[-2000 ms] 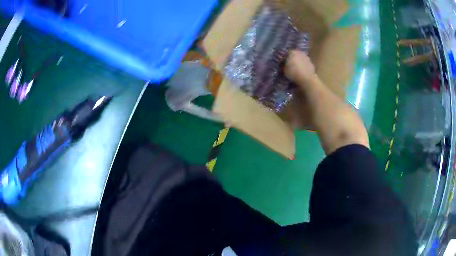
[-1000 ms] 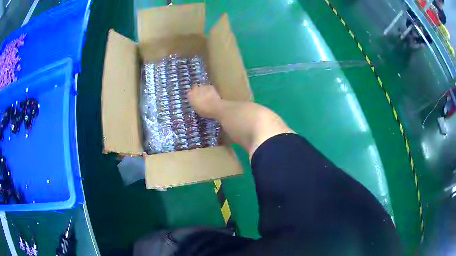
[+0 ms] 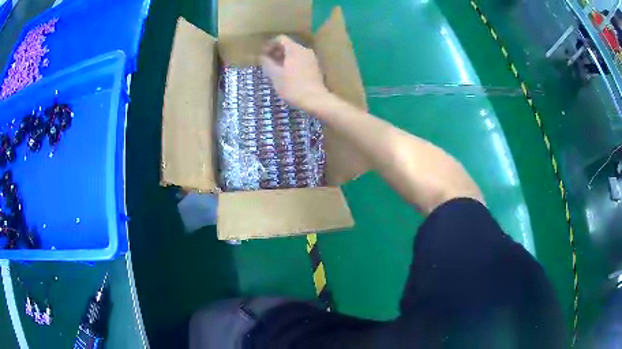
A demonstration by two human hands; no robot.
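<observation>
The open cardboard box (image 3: 285, 214) stands below the bench, its flaps spread. Inside lie rows of small silver and dark red packed motors (image 3: 273, 146) under crinkled clear wrap. My right hand (image 3: 294, 71) is over the back part of the box, reaching in from the right. It is blurred, with the fingers curled around a small dark reddish part (image 3: 277, 52) that I cannot make out clearly. My left hand is not in view.
At left on the bench are a blue tray (image 3: 71, 201) with dark wired parts and another blue tray behind it (image 3: 89, 31) with pink pieces. An electric screwdriver (image 3: 92, 317) and small pink units (image 3: 39, 312) lie nearer. Yellow-black tape (image 3: 318, 272) marks the green floor.
My right hand has moved from the middle of the packed rows towards the back of the box, and a small dark part now shows at its fingers. The view has shifted slightly.
</observation>
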